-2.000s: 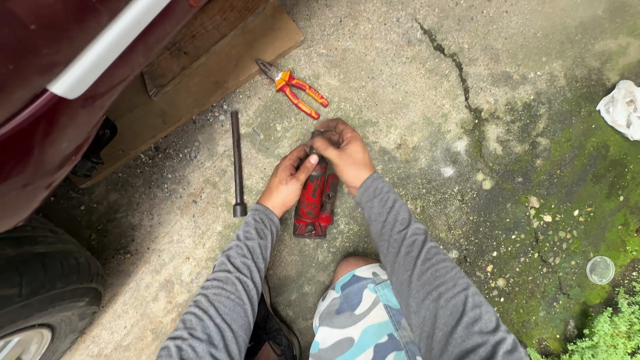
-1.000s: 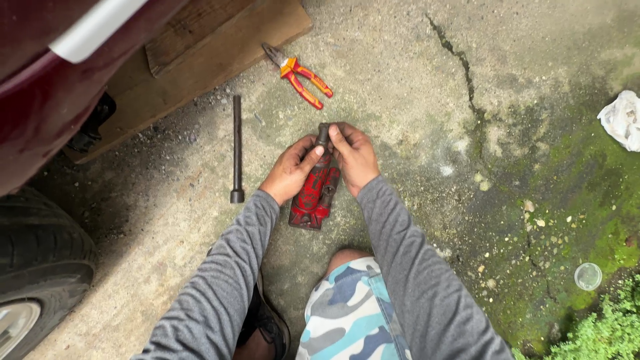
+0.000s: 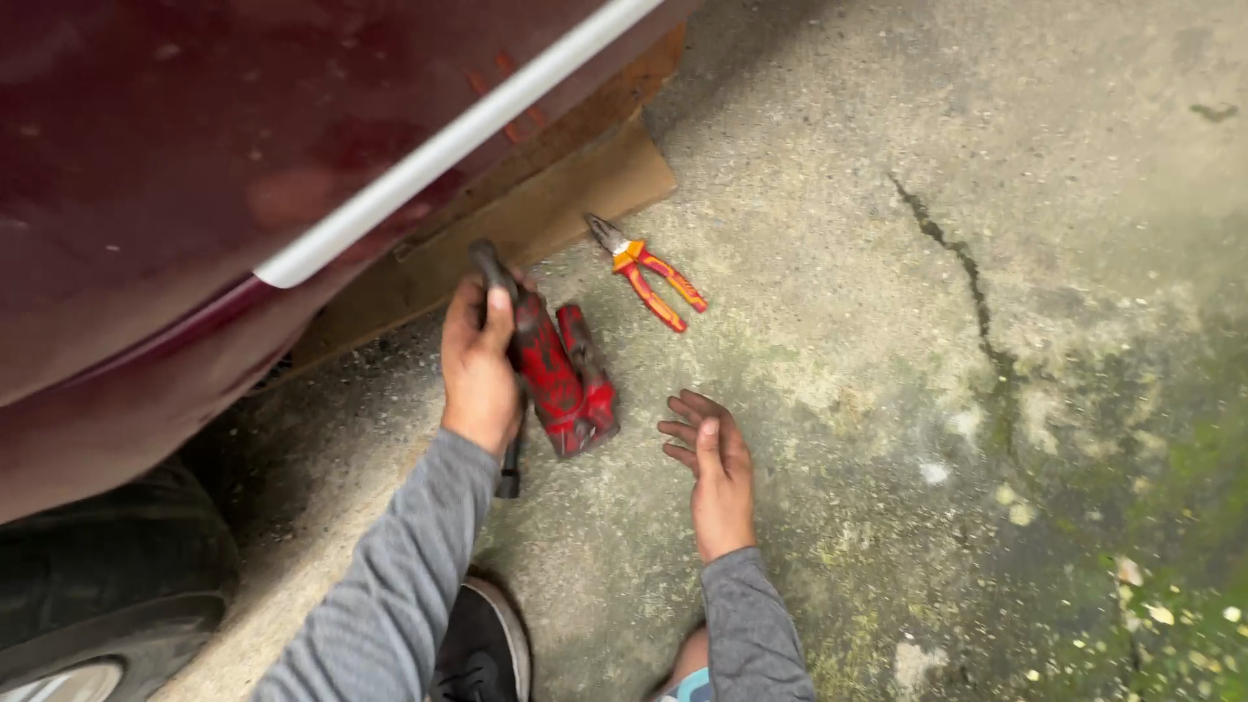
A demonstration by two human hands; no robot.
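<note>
My left hand grips the dark neck of a worn red bottle jack, its top tilted toward the car and its base toward me. To the right of the jack, my right hand is held with fingers apart and nothing in it. Combination pliers with red and orange handles lie on the concrete above and right of the jack. A dark metal socket wrench is mostly hidden behind the jack and my left hand; only its lower end shows.
A dark red car body with a pale trim strip overhangs the upper left. A tire stands at lower left. Flattened cardboard lies along the car's edge. The concrete has a crack and moss at right.
The jack, held in both hands before, is now in my left hand alone and has moved left toward the car, over the wrench. My right hand has let go. The view has shifted toward the car.
</note>
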